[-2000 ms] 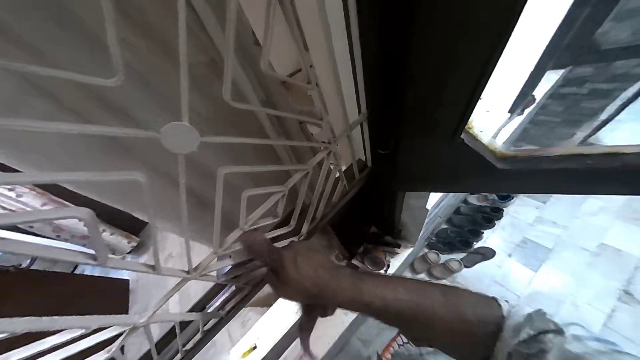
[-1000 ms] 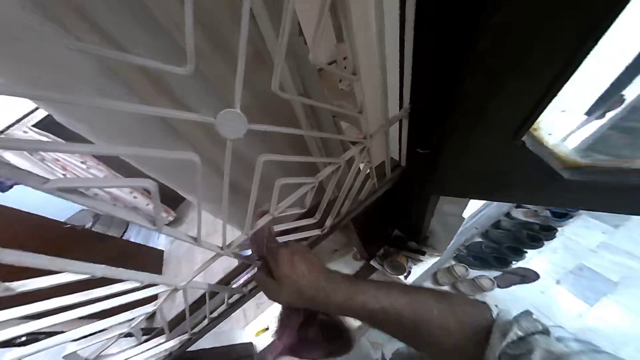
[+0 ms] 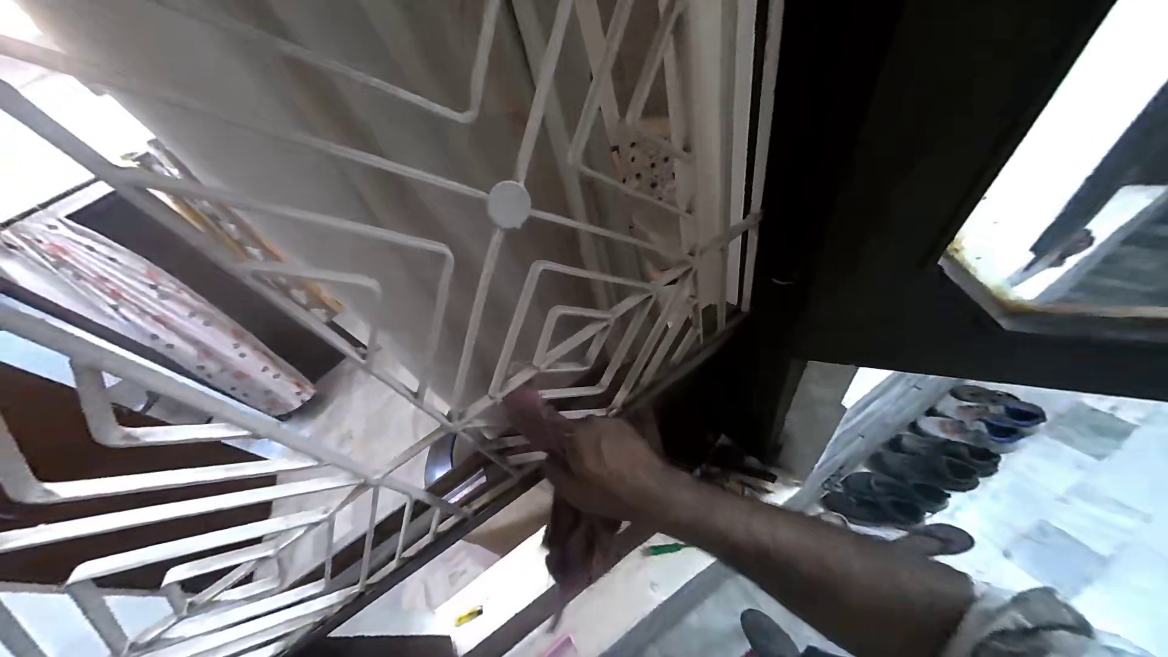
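A white-painted metal grille (image 3: 508, 204) with bent bars and a round central disc fills the left and middle of the head view. My right hand (image 3: 607, 465) is at the grille's lower bars, closed around a dark reddish cloth (image 3: 579, 543) that hangs down below the fingers. Part of the cloth lies against a bar beside the fingertips. The forearm comes in from the lower right, with a light sleeve at the elbow. My left hand does not show.
A dark door frame (image 3: 876, 228) with a glazed opening stands at the right. Several pairs of shoes (image 3: 949, 456) line the tiled floor (image 3: 1086, 511) beyond. Behind the grille are a pale curtain (image 3: 383, 137) and a floral-patterned fabric (image 3: 173, 319). A green object (image 3: 664, 549) lies below.
More of the reddish cloth shows hanging below my right hand than two seconds ago. The hand stays by the lower bars as the view shifts.
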